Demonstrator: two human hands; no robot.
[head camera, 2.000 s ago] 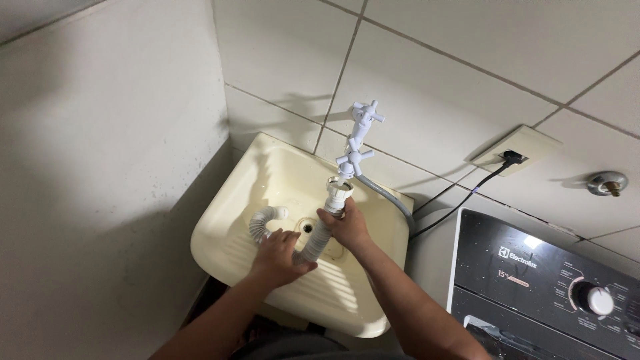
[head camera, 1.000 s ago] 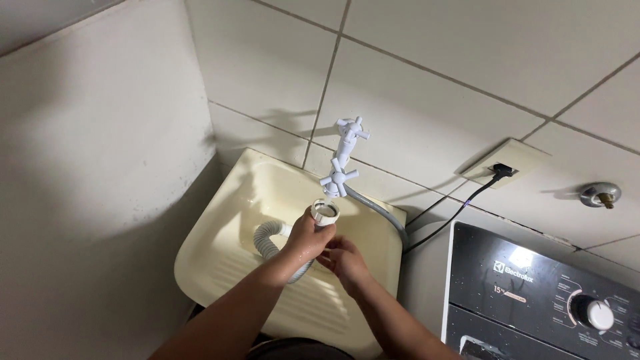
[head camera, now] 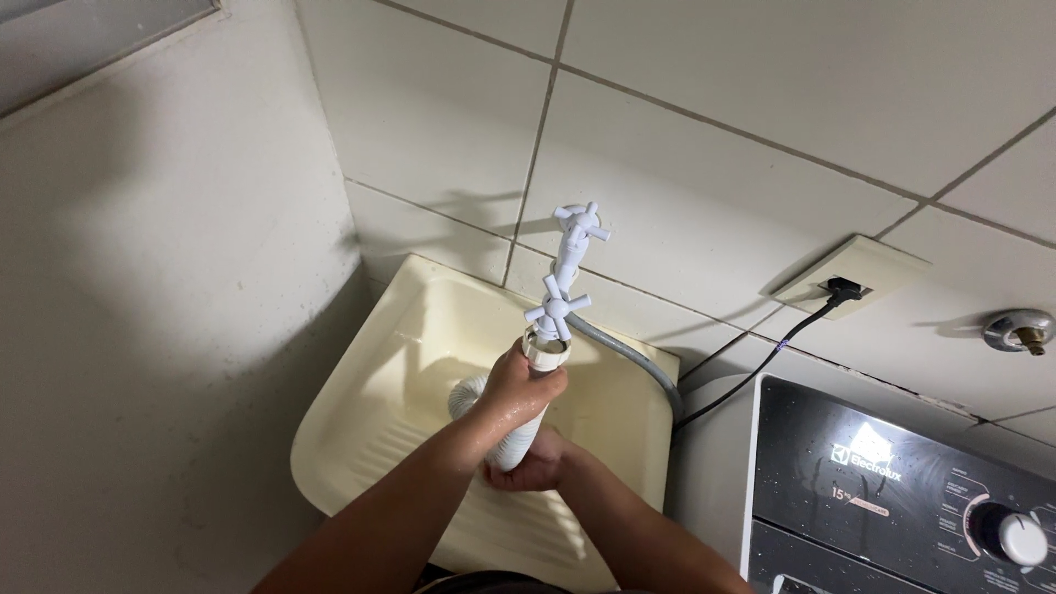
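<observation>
A white corrugated plastic drain hose (head camera: 513,441) bends above the cream laundry sink (head camera: 330,437). My left hand (head camera: 518,384) grips its upper part, just below the white threaded collar (head camera: 546,350). The collar's open mouth is directly under the outlet of the white plastic tap (head camera: 558,308), which has cross-shaped handles. My right hand (head camera: 536,464) cups the hose lower down, at its bend; some of its fingers are hidden behind the hose. The hose's far part curls up on the left, behind my left hand.
A grey hose (head camera: 631,355) runs from the tap down behind the sink's right edge. At right stand an Electrolux washing machine (head camera: 825,503) and a wall socket (head camera: 895,268) with a black plug. A metal wall fitting (head camera: 1019,330) is at far right.
My left hand has moved from the lower hose up to just below the collar. My right hand has gone from the upper part down to the bend. The collar has come up to the tap outlet.
</observation>
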